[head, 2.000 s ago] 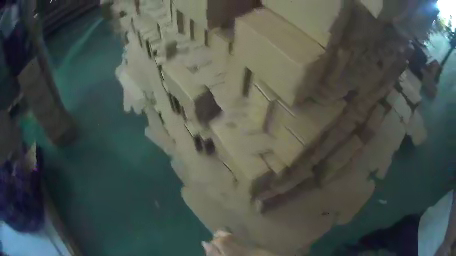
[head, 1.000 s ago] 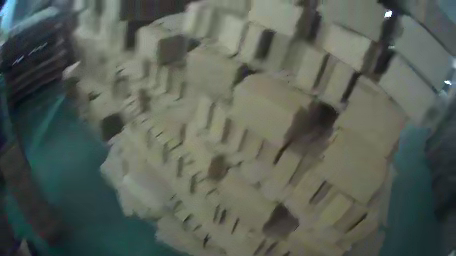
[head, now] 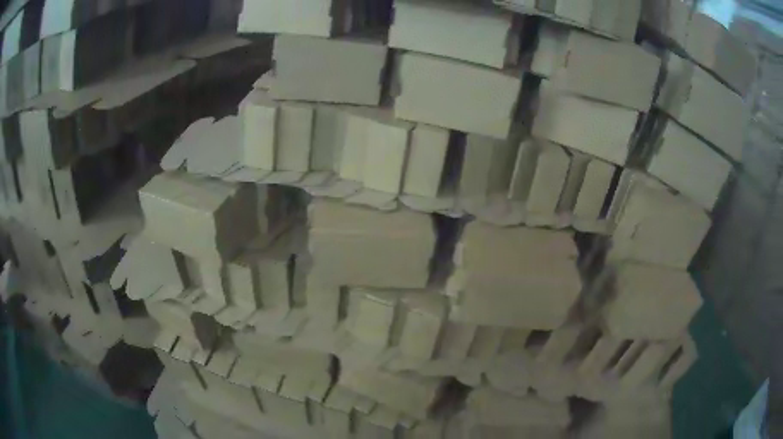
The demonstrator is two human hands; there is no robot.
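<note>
A tall tiered wall of stacked brown cardboard boxes (head: pixel 369 249) fills most of the view. Some boxes lie with a broad side facing me, such as one at the centre right (head: pixel 518 273). Others stand on edge in rows, such as those in the upper middle (head: pixel 369 153). Rounded, ear-like lid flaps (head: pixel 206 146) stick out between the rows. Dark gaps show between some boxes. Neither of my hands is in the picture.
More boxes stand stacked at the left (head: pixel 51 163), with a dark recess beside them. Green floor (head: pixel 43 386) shows at the lower left and at the right. A grey-brown surface, unclear, rises at the far right (head: pixel 747 231). A small pale piece is at the lower right edge.
The view has swung from a corner of the stack to its face, now nearer and more level. The hand at the bottom edge two seconds ago is out of view.
</note>
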